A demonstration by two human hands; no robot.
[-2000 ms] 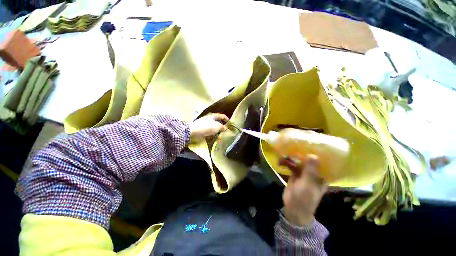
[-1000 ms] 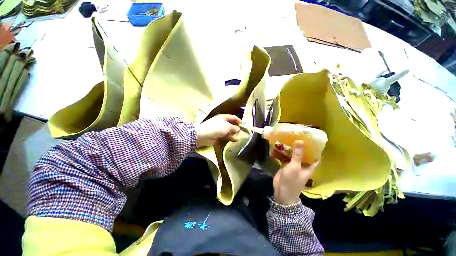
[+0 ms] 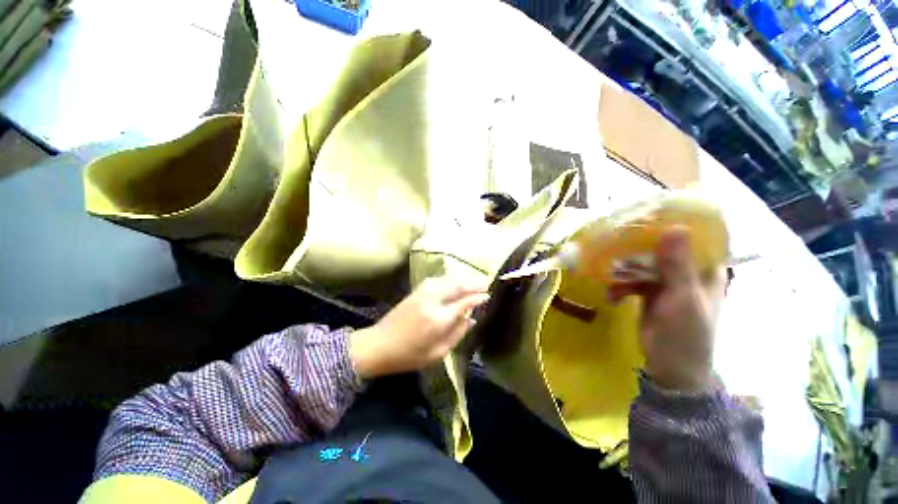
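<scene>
My left hand [image 3: 423,325] pinches the upper edge of a khaki bag body [image 3: 455,258] at the table's near edge. My right hand [image 3: 679,320] holds a squeeze bottle [image 3: 640,241] with amber contents, tipped on its side and a little blurred. Its thin pale nozzle points left, its tip close to the fingers of my left hand at the bag's edge. Another open bag body [image 3: 591,364], yellow inside, stands just to the right, partly behind the bottle and my right hand. The rest of the held bag hangs down below my left hand.
Two more open bag bodies [image 3: 369,197] stand on the left. A blue tray [image 3: 335,14] is at the top edge. A dark patch [image 3: 557,174] and a small black item [image 3: 498,207] lie behind the bags. Brown sheets [image 3: 645,136] lie at the back. Another bench is beyond.
The camera view has turned and shifted. The bottle has swung up and to the right and is now more blurred. My left hand still pinches the bag edge. The straps on the right are now mostly hidden.
</scene>
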